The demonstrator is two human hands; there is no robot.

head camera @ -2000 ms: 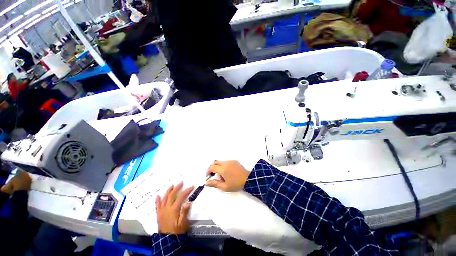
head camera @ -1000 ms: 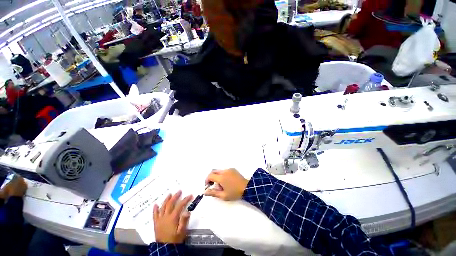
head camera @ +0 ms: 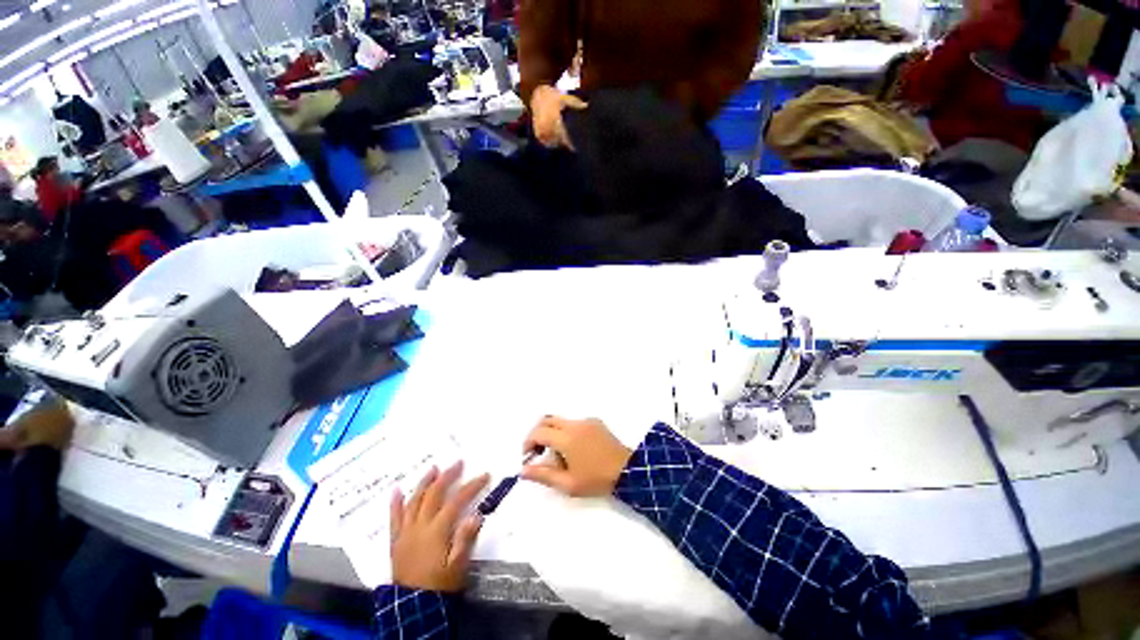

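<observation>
My left hand [head camera: 433, 531] lies with its fingers apart on a white paper with faint lines of writing [head camera: 365, 490]. My right hand [head camera: 573, 458] is closed on a thin marker pen [head camera: 498, 495]; its dark part shows between my two hands, close to my left fingertips. The pen's other end is hidden in my right fingers. A white sheet [head camera: 638, 563] lies under my right forearm and hangs over the table's front edge. It is overexposed and blends with the table.
The sewing machine head [head camera: 863, 356] stands to the right, a vented machine [head camera: 206, 375] to the left beside grey fabric [head camera: 350, 353]. Behind the table, a person in brown handles dark cloth [head camera: 625, 188] over a white trough [head camera: 863, 200]. Another person's hand [head camera: 44, 428] is at far left.
The person behind the table has straightened up, and the dark cloth now lies bunched at the table's back edge. My hands and the pen have barely moved.
</observation>
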